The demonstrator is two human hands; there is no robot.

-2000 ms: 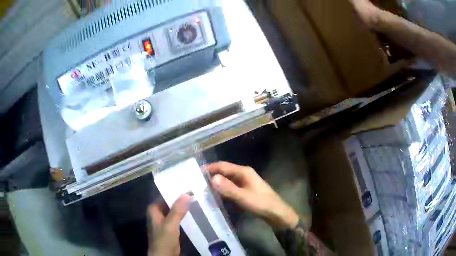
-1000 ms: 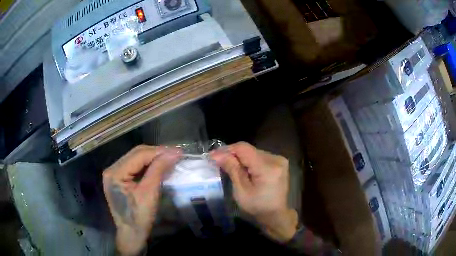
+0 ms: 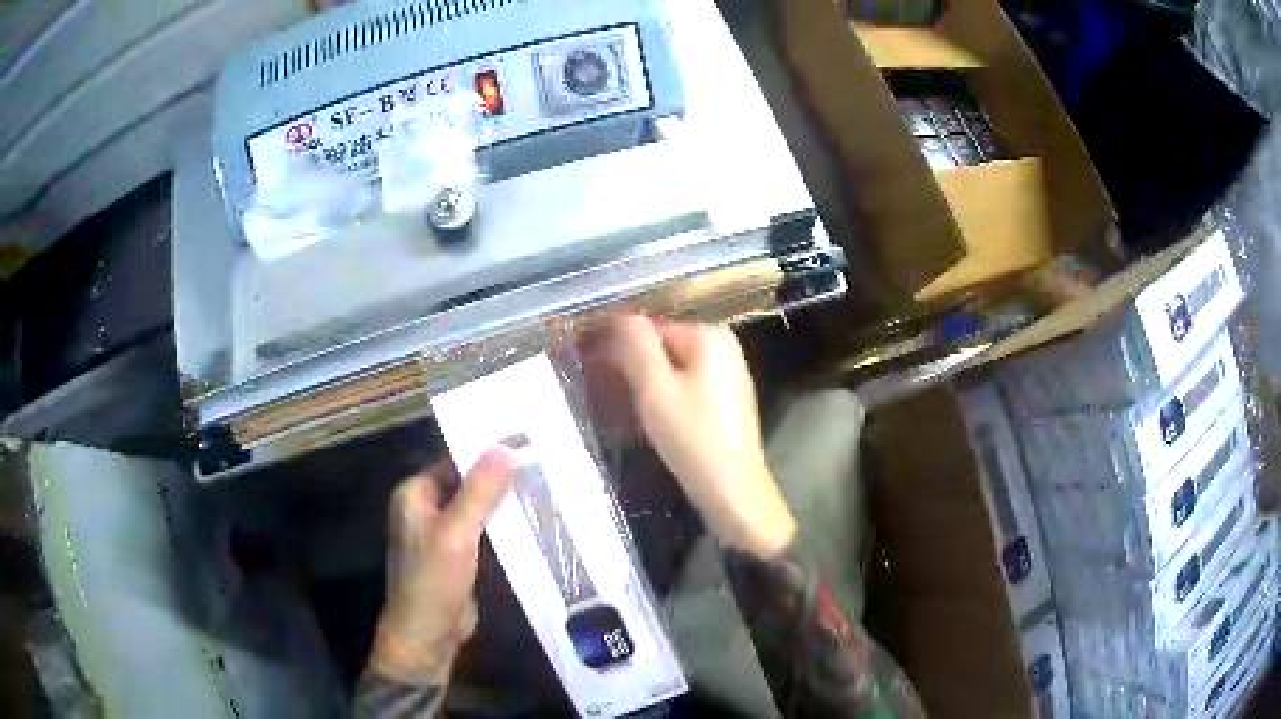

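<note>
A long white smartwatch box [image 3: 566,562] in a clear film sleeve [image 3: 492,351] slants below the heat sealer [image 3: 408,274], its watch picture facing up. The loose sleeve end lies at the sealing jaw [image 3: 330,403]. My left hand [image 3: 447,555] grips the box, with the thumb on its face. My right hand [image 3: 688,414] is at the sleeve's top right corner, near the jaw. Its fingertips are blurred and seem to pinch the film. The red power switch [image 3: 488,93] is lit.
A large carton [image 3: 913,562] with rows of white boxes [image 3: 1194,421] stands at the right. A smaller open carton [image 3: 1004,218] with dark items is behind it. A pale sack-like thing [image 3: 155,562] lies at the lower left.
Both hands have moved the box up to the jaw, from in front of my body. My left hand has gone from the film end to the box. The smaller carton's contents have come into view.
</note>
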